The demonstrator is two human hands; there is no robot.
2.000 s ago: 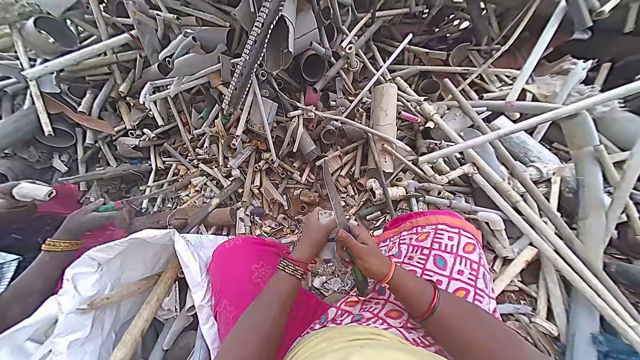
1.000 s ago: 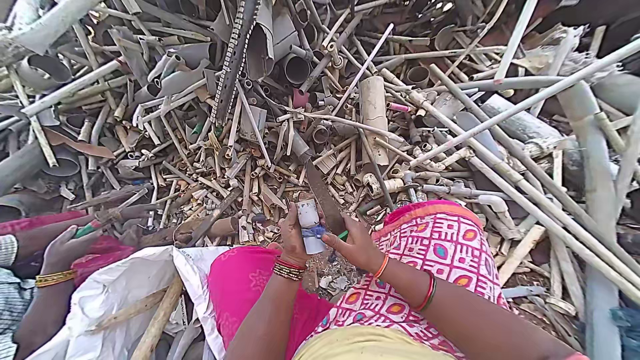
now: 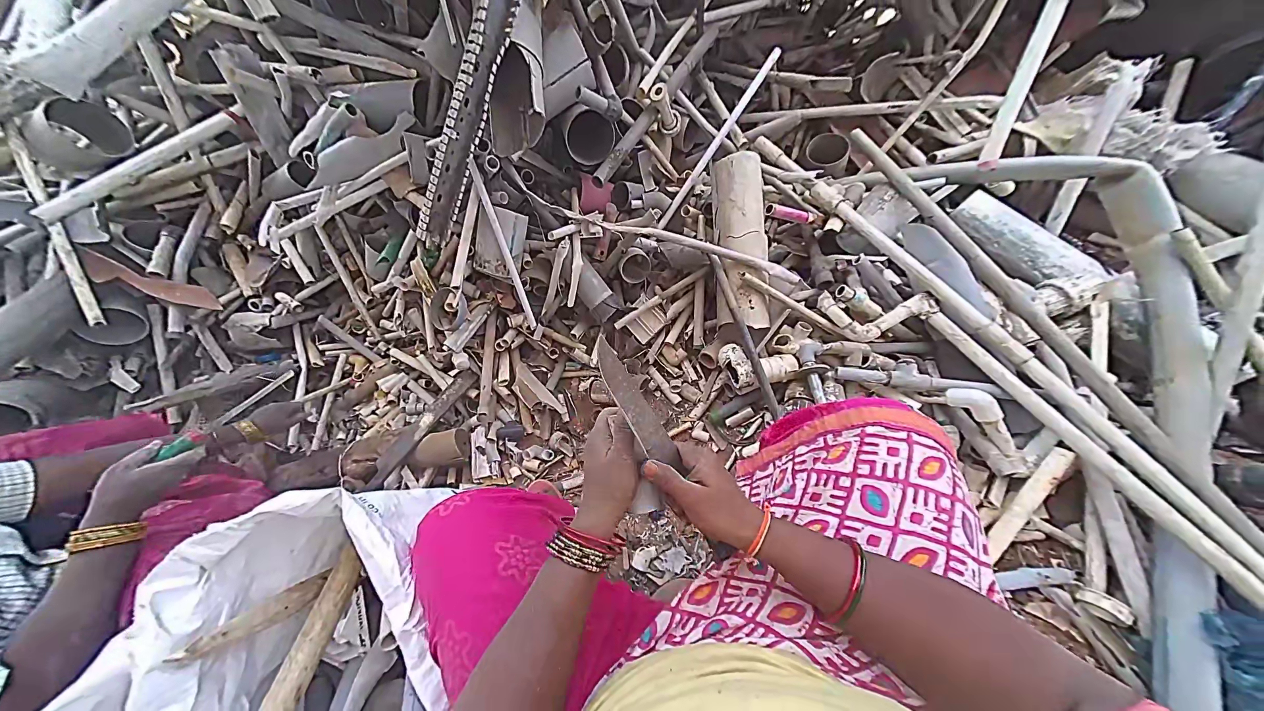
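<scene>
My left hand [image 3: 608, 469] and my right hand [image 3: 703, 494] are close together above my lap, at the lower middle of the head view. A broad metal blade [image 3: 635, 405] points up and away from them; my right hand grips its lower end, and the handle is hidden. My left hand holds a short grey pipe piece [image 3: 647, 499], which shows between the two hands below the blade. Bangles circle both wrists. Just beyond the blade tip lies a heap of small plastic pipe pieces and fittings [image 3: 543, 395].
At the left, a co-worker's hand [image 3: 138, 484] holds something green. A white sack [image 3: 247, 583] with wooden sticks [image 3: 321, 622] lies between us. Long pale pipes [image 3: 1047, 365] slant across the right side. A thick pipe section [image 3: 741, 232] and a dark slotted strip [image 3: 464, 128] lie ahead.
One second ago a white and blue piece showed in my left hand, beside the blade. Now the hands are closer together, with the blade above the grey piece. The co-worker's hands have shifted.
</scene>
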